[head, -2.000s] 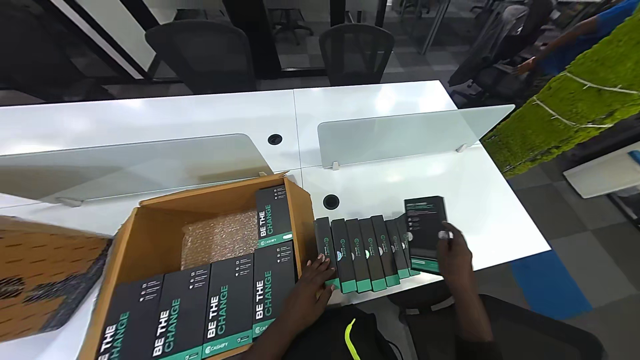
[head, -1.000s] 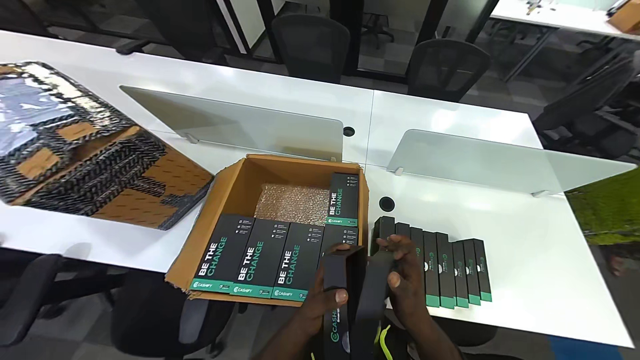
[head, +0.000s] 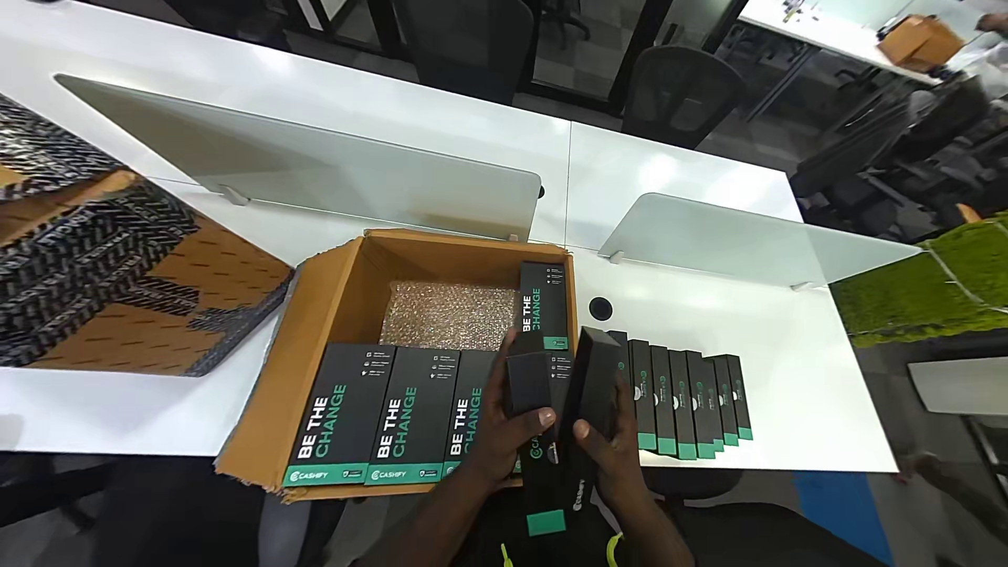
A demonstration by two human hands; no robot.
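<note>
My left hand grips a slim black carton with a green end band, over the near right part of an open cardboard box. Beside it, my right hand is closed on another black carton, tilted next to the first. Several black cartons with green bands lie along the near side of the cardboard box, and one more is in its far right corner. Bubble wrap covers part of the inside. Several black cartons stand in a row on the white desk, right of my right hand.
Frosted divider panels run along the white desk. A large cardboard box wrapped in printed tape is at the left. Mesh chairs stand beyond the desk. A round black cable hole is right of the open box.
Two seconds ago my right hand held a carton at the right end of the row and my left touched the left end. Now both hands hold cartons in front of me. The view has shifted.
</note>
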